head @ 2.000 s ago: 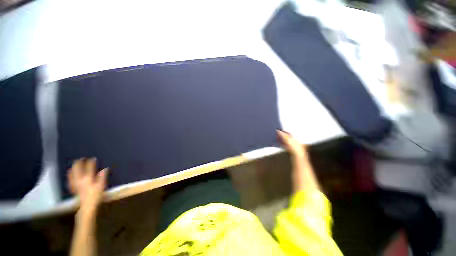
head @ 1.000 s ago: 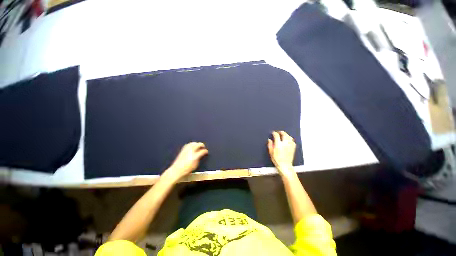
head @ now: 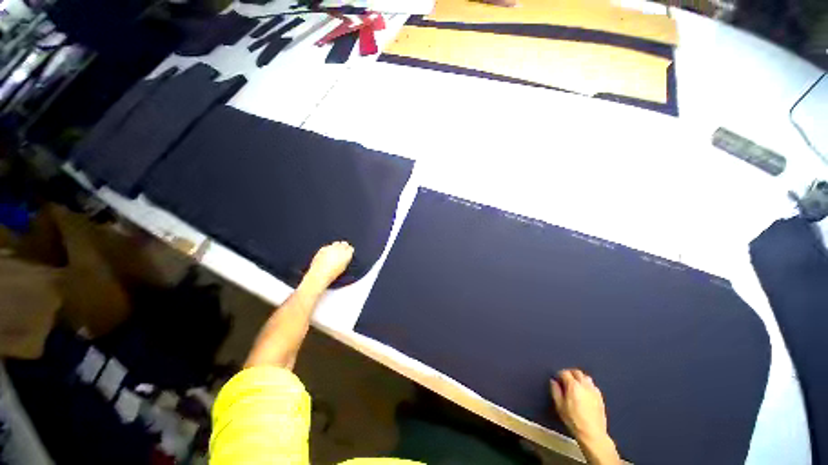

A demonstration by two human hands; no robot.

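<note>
A large near-black body panel [head: 563, 318] lies flat on the white table, with a fine broken white line along its far edge and a rounded right end. My right hand [head: 583, 407] rests on it near the front edge, fingers bent, holding nothing that I can see. To its left lies another dark cut piece [head: 272, 182] with a curved right end. My left hand [head: 329, 263] is on that piece by its curved front corner, fingers curled; whether they pinch cloth is hidden. A narrow gap separates the two pieces.
Dark pieces [head: 154, 127] overlap at the left. Small dark strips [head: 272, 41] and red pieces [head: 368, 34] lie at the far left. Tan paper patterns [head: 545, 54] are on dark cloth at the far side. A patterned grey bar [head: 749, 151] and a long dark piece [head: 799, 281] are at right.
The view has swung left, bringing the patterns and red pieces into sight. My left hand has moved from the large panel onto the left piece. My right hand remains on the large panel.
</note>
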